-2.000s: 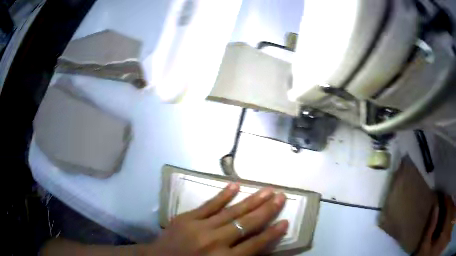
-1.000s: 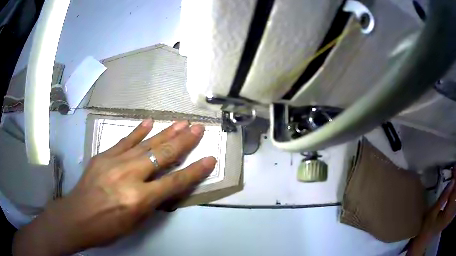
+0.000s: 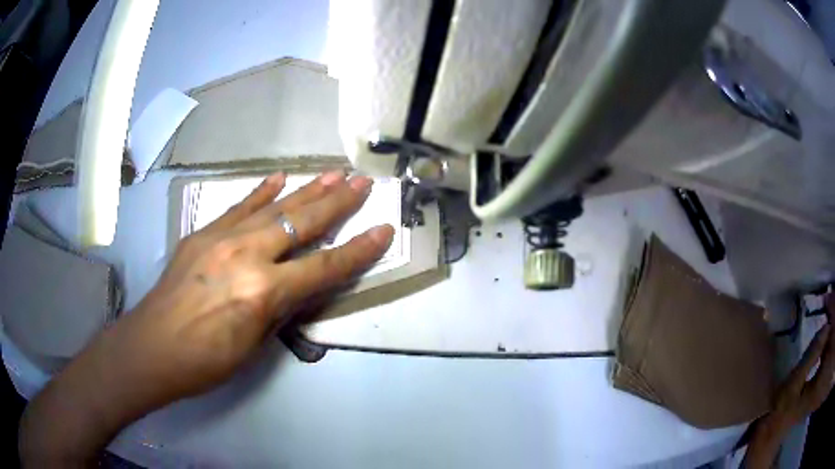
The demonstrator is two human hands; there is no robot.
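My left hand (image 3: 238, 275) lies flat, fingers apart, on a white template (image 3: 380, 211) that sits on a beige flap piece (image 3: 403, 286). The right end of the piece is at the presser foot (image 3: 414, 203), under the machine head. A sewn beige flap (image 3: 256, 119) lies just behind it. My right hand (image 3: 795, 403) is at the right edge, partly cut off, beside the brown stack; what it touches there cannot be made out.
The cream machine head (image 3: 494, 73) fills the upper middle, with a knurled knob (image 3: 549, 269) below. A brown stack (image 3: 700, 343) lies right, a beige stack (image 3: 57, 298) left. Black snips (image 3: 699, 225) lie under the arm. A white lamp-like bar (image 3: 112, 128) and a white paper (image 3: 161, 128) are upper left.
The view has shifted since the earlier frames. Over two seconds the piece, template and left hand have come from the table front to the presser foot. In the last second they have barely moved.
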